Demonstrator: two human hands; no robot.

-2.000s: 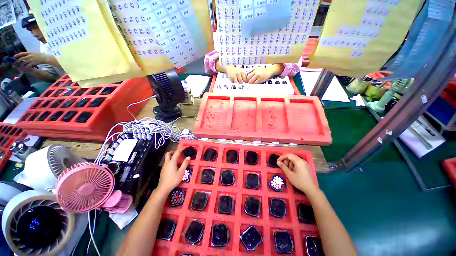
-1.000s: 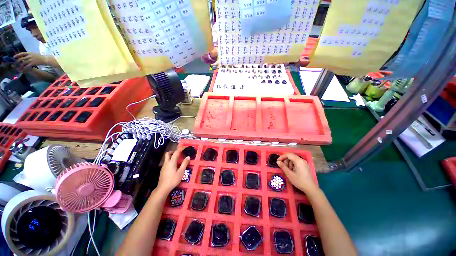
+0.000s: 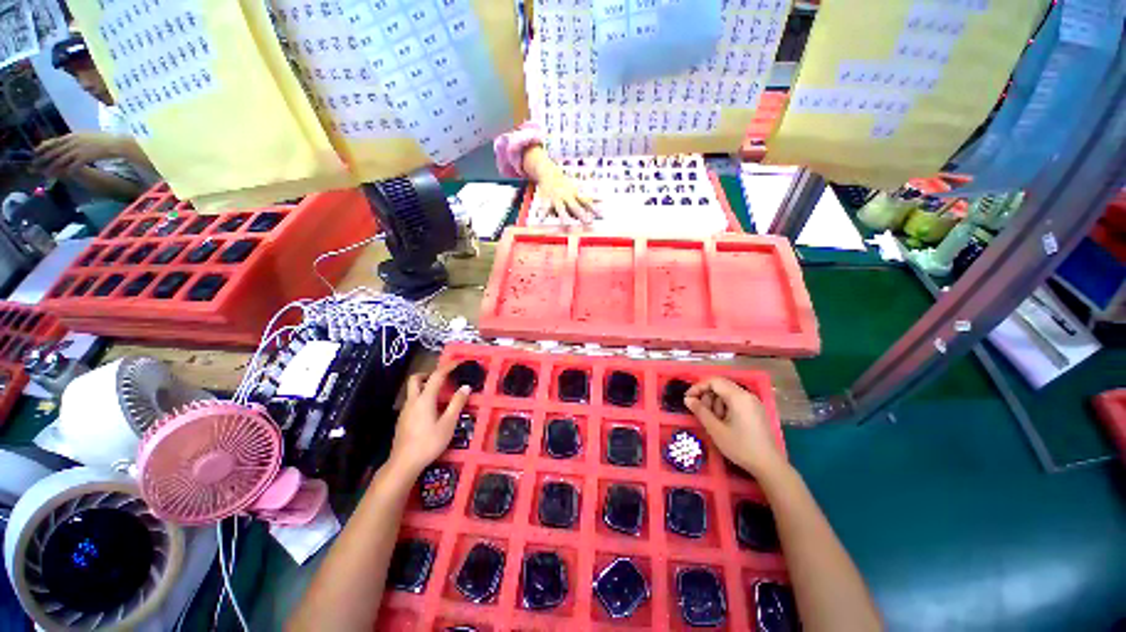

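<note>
A red-orange foam tray (image 3: 590, 479) lies in front of me, with dark strapless watch heads in its square pockets. One watch (image 3: 684, 449) at the right shows a lit app grid; another (image 3: 436, 485) at the left shows small coloured dots. My left hand (image 3: 430, 426) rests at the tray's upper left corner, fingertips at a watch (image 3: 468, 377) in its pocket. My right hand (image 3: 731, 421) has thumb and finger at a watch (image 3: 675, 394) in the upper right. Whether either hand grips its watch is hard to tell.
Beyond lies a wide-pocket tray (image 3: 654, 286). At left are tangled charging cables (image 3: 358, 319), a pink fan (image 3: 210, 462), a black fan (image 3: 414, 235) and stacked trays (image 3: 278, 278). A metal post (image 3: 975, 266) rises at right. Paper sheets (image 3: 408, 74) hang above. Another worker's hand (image 3: 562, 195) is opposite.
My hands and the tray stay in place. The lit watch beside my left hand has gone mostly dark. The opposite worker's hands left the white tray, and one has come back over its left side.
</note>
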